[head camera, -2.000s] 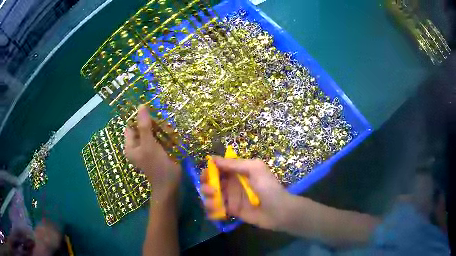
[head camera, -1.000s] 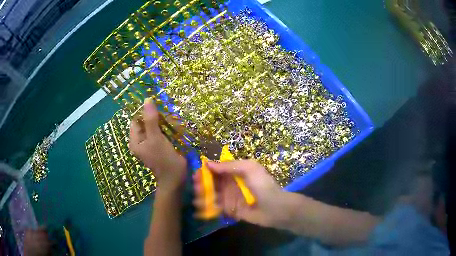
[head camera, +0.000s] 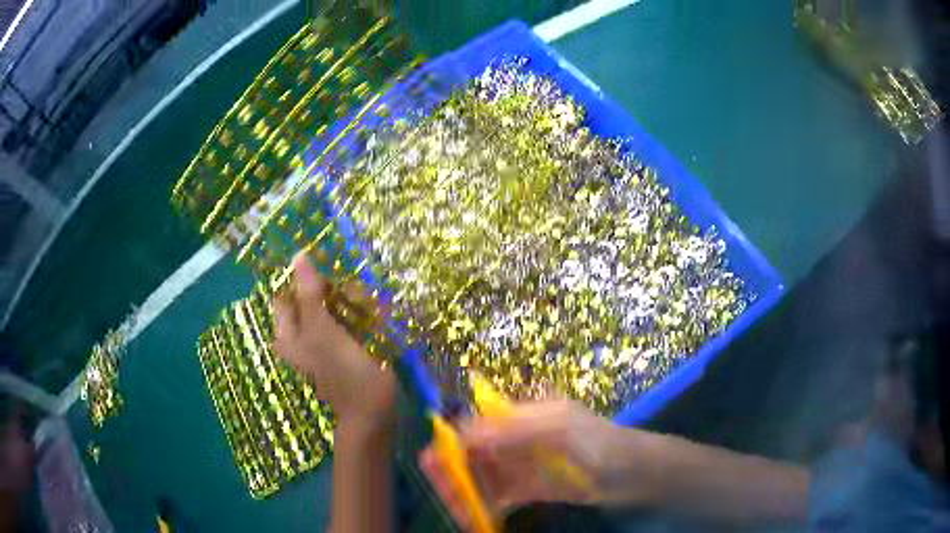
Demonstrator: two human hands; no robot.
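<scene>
My left hand [head camera: 331, 349] grips the lower part of a gold parts frame [head camera: 281, 135], held tilted over the left side of the blue tray [head camera: 693, 198]. The frame is blurred; rows of small pieces show on it. My right hand [head camera: 531, 458] holds nippers with yellow-orange handles [head camera: 458, 468] at the tray's near left corner; their jaws are blurred, and I cannot tell whether they touch the frame. Loose gold and silvery parts [head camera: 542, 239] fill the tray.
Stacked gold frames [head camera: 266, 401] lie left of the tray on the green table [head camera: 688, 78]. A small loose pile [head camera: 102, 383] lies farther left. A gold lattice bundle [head camera: 904, 104] lies at far right. A white line [head camera: 172, 292] crosses the table.
The whole view has shifted, with the tray and stack now lower in the picture. My right hand and the nippers sit lower and are more blurred. My left hand still holds the frame.
</scene>
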